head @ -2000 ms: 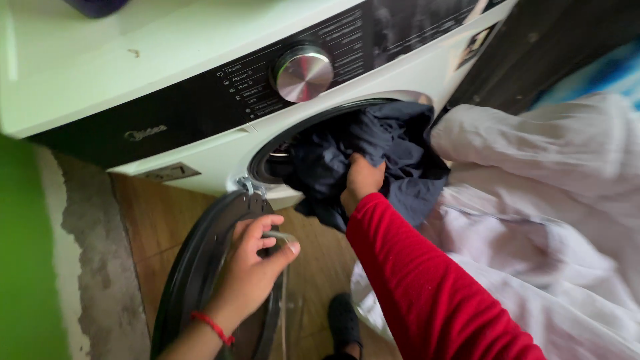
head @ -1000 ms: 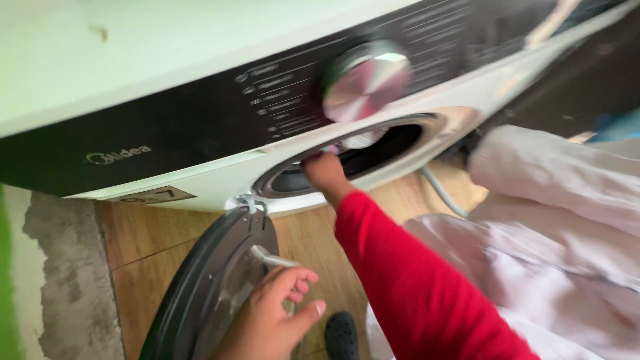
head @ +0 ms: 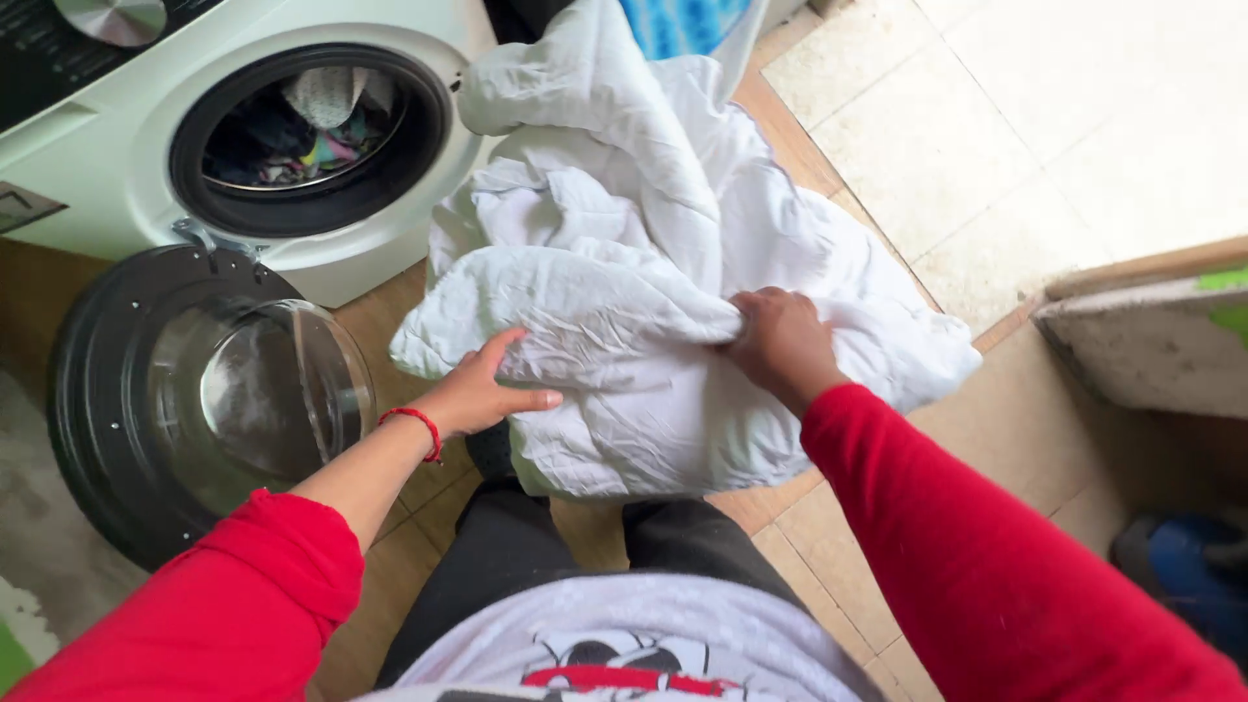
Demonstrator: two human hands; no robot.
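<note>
A large bundle of white fabric (head: 624,390) fills the middle of the view, in front of my legs. My right hand (head: 785,341) is closed on a gathered fold of it. My left hand (head: 487,390), with a red cord at the wrist, has thumb and fingers spread at the bundle's left edge, close to the cloth. At the upper left is a white front-loading washing machine (head: 390,261); its drum holds dark and multicoloured laundry (head: 327,146) and a pale textured piece. The round door (head: 117,429) with its clear glass bowl hangs open, left of my left hand.
A blue patterned cloth (head: 682,24) lies behind the white bundle. Pale floor tiles (head: 936,146) extend at the upper right. A low wall end (head: 1150,341) stands at the right, with a blue and black object (head: 1189,570) below it. The open door juts out low at the left.
My right hand has moved from the drum opening to the white fabric and taken hold of it. The dark cloth it held earlier is out of that hand. The view has swung to the right.
</note>
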